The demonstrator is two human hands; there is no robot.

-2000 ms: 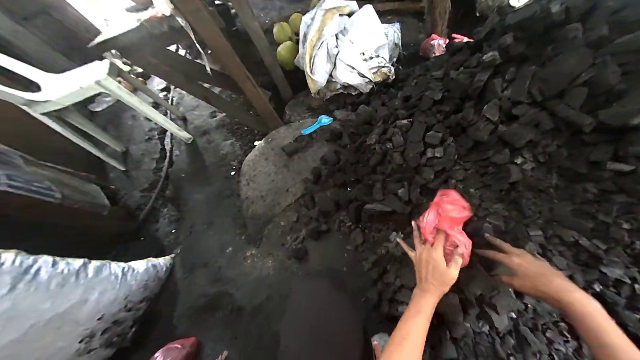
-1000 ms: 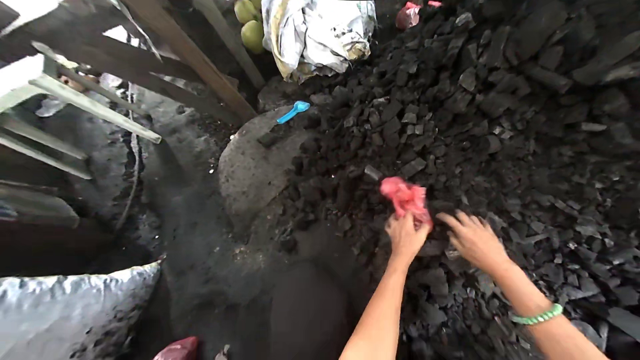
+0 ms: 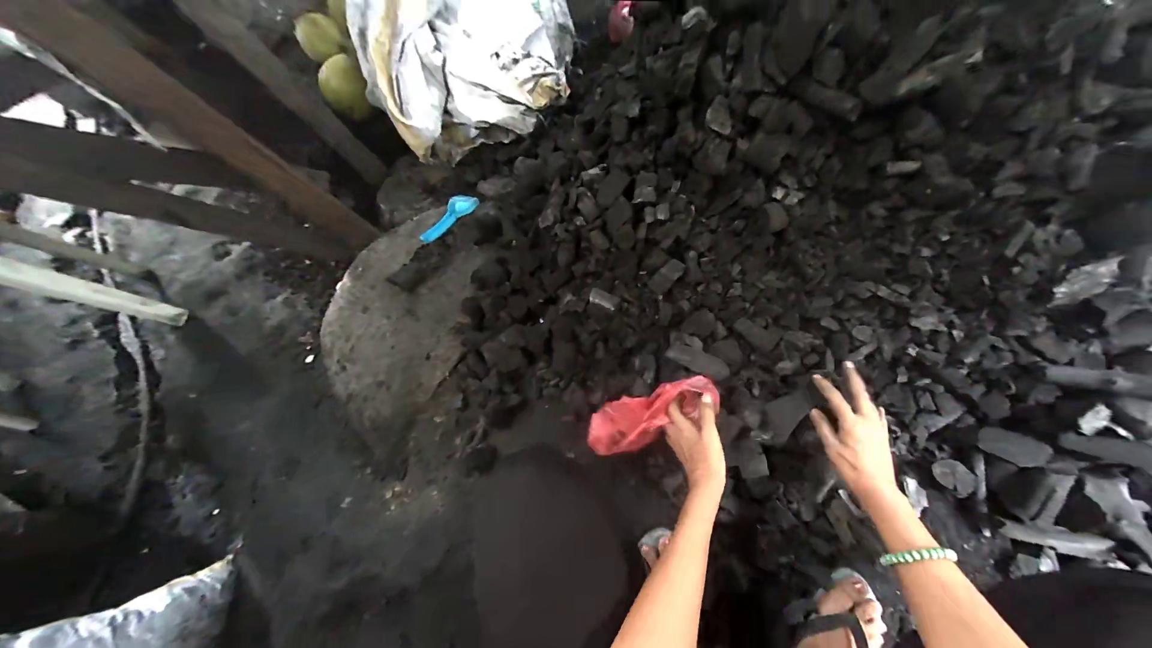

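My left hand (image 3: 697, 450) grips the rim of a red plastic bag (image 3: 630, 421), whose closed end points left. Some dark matter shows through the bag; how much it holds is hard to tell. To the right, my right hand (image 3: 855, 441) is spread over the charcoal pile (image 3: 774, 225), fingers apart and holding nothing. A green beaded bracelet (image 3: 918, 557) circles the right wrist. Broken black charcoal pieces lie around both hands.
A blue plastic scoop (image 3: 450, 218) rests beside a grey rounded stone slab (image 3: 396, 315). White sacking (image 3: 468, 72) and green round fruits (image 3: 344, 85) are at the top. Wooden beams (image 3: 225, 135) stand upper left, a filled sack (image 3: 171, 607) lower left. My sandalled foot (image 3: 841, 612) is below.
The red bag, bunched upright earlier, now stretches out to the left from my left hand. My right hand has moved away from the bag. The view has shifted.
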